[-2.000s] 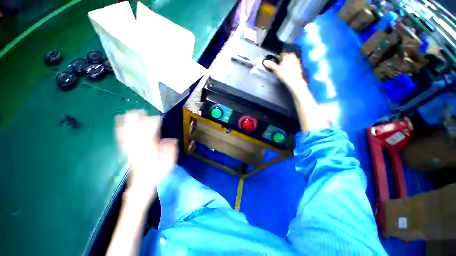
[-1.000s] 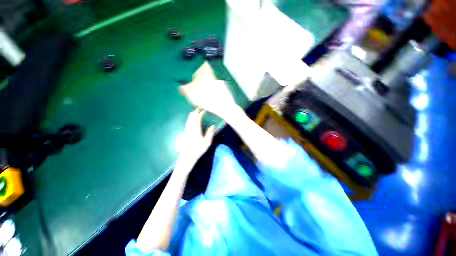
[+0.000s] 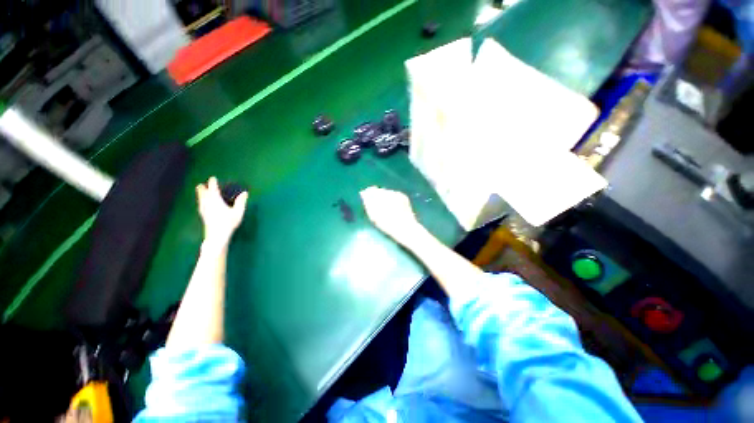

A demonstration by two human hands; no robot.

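My left hand (image 3: 221, 213) is stretched out over the green bench (image 3: 281, 273) at the left, its fingers around a round black housing (image 3: 232, 193). My right hand (image 3: 388, 212) is over the bench near the middle, fingers curled down and hidden; I cannot tell whether it holds anything. A small pile of tiny dark inserts (image 3: 344, 210) lies just left of my right hand. Several black round housings (image 3: 376, 139) lie in a cluster against the white carton, with one single housing (image 3: 322, 125) to their left.
An open white carton (image 3: 450, 132) stands on the bench's right side. The press base (image 3: 703, 198) is at the right, with green buttons (image 3: 587, 266) and a red emergency stop (image 3: 657, 315). A long black padded strip (image 3: 132, 231) lies at left, near a yellow button box (image 3: 93, 402).
The view has swung left from the press. My hands, close together one second ago, are now apart: the left is out at a housing, the right is by the insert pile.
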